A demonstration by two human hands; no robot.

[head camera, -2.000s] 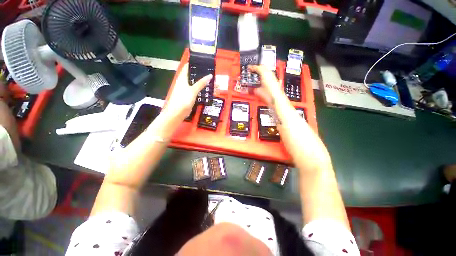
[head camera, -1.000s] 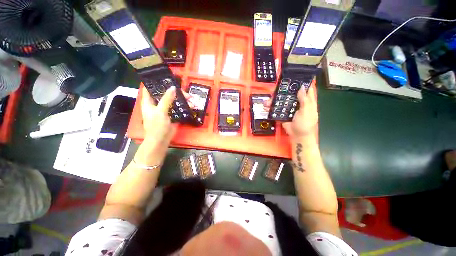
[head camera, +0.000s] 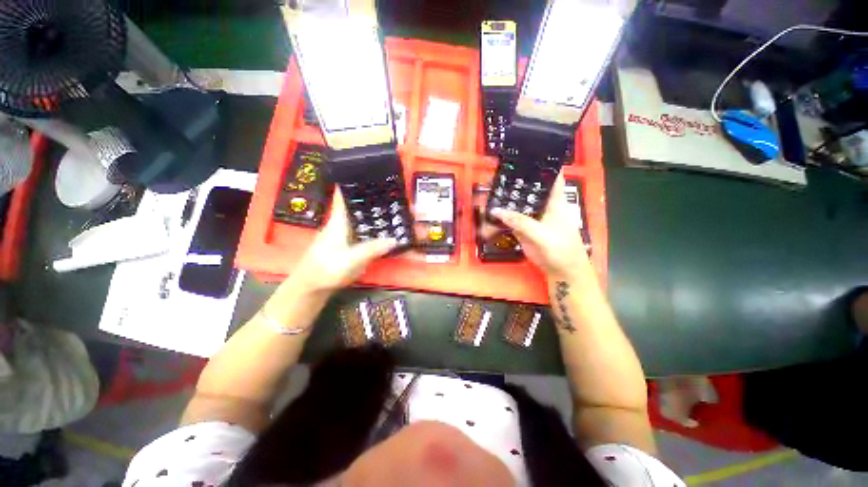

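My left hand [head camera: 335, 249] holds an open flip phone [head camera: 376, 198] by its keypad half, over the left part of the red-orange tray [head camera: 381, 271]. My right hand [head camera: 544, 228] holds a second open flip phone [head camera: 533, 152] over the right part, thumb at the keypad's lower edge. Both displays glow white. Shut phones lie in the near row, one [head camera: 435, 214] between my hands and one [head camera: 303, 185] at the left. Another open phone [head camera: 498, 86] stands in the far row. The held phones hide some pockets.
Several batteries [head camera: 471, 321] lie along the near bench edge. A black smartphone [head camera: 217, 243] rests on white paper [head camera: 133, 309] at the left, near a dark fan [head camera: 62, 43]. A blue mouse-like object [head camera: 751, 136] with a white cable lies at the right. A person's sleeve [head camera: 43, 376] shows at far left.
Since one second ago, both held phones have moved and turned, the left one inward to the right. Their displays now glow fuller white. The shut phone at the tray's near left has come into view.
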